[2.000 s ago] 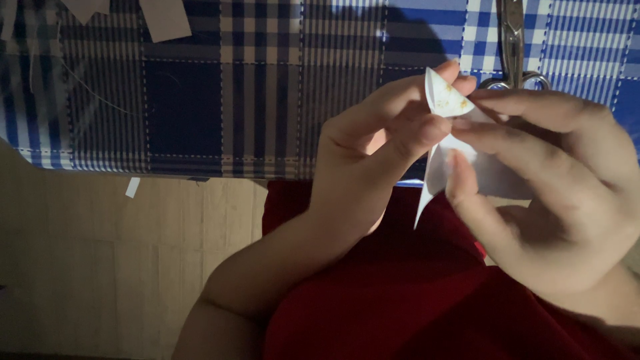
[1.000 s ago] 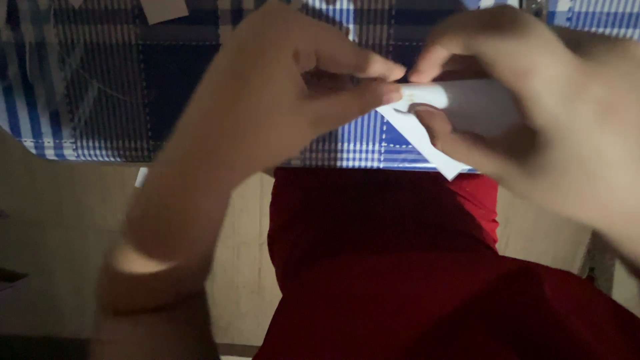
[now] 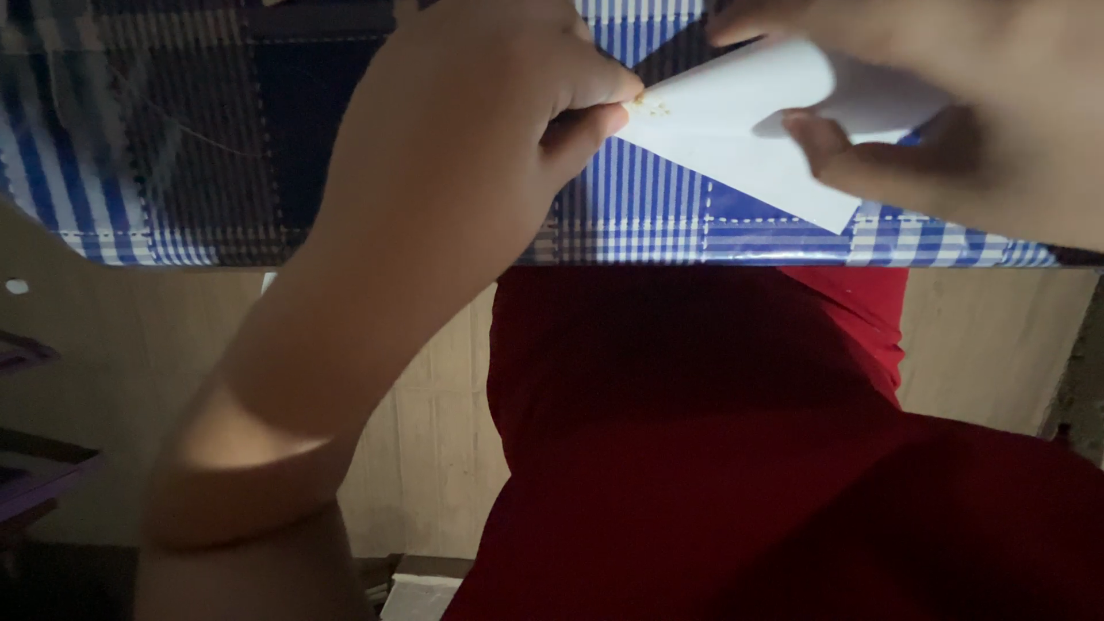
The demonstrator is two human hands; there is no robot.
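A sheet of white paper [image 3: 733, 147], curled over along its upper right part, lies slanted above the table edge. Its narrow left tip is pinched between the thumb and a finger of my left hand [image 3: 526, 95]. Small yellow-brown marks or bits show on the paper beside that pinch. My right hand [image 3: 931, 112], blurred, is around the curled part, with the thumb at the near side and a finger beyond the top edge. Whether its fingers press on the paper cannot be told.
A blue and white checked tablecloth [image 3: 638, 207] covers the table, whose near edge runs across the view. Below are my red clothing [image 3: 690, 431] and a light floor [image 3: 431, 431]. Purple-edged objects [image 3: 52, 474] stand at the far left, and a pale object [image 3: 423, 595] is at the bottom.
Two seconds ago both hands held the paper folded close together; now they are farther apart and the paper is spread and curled between them. The scissors seen earlier are out of sight.
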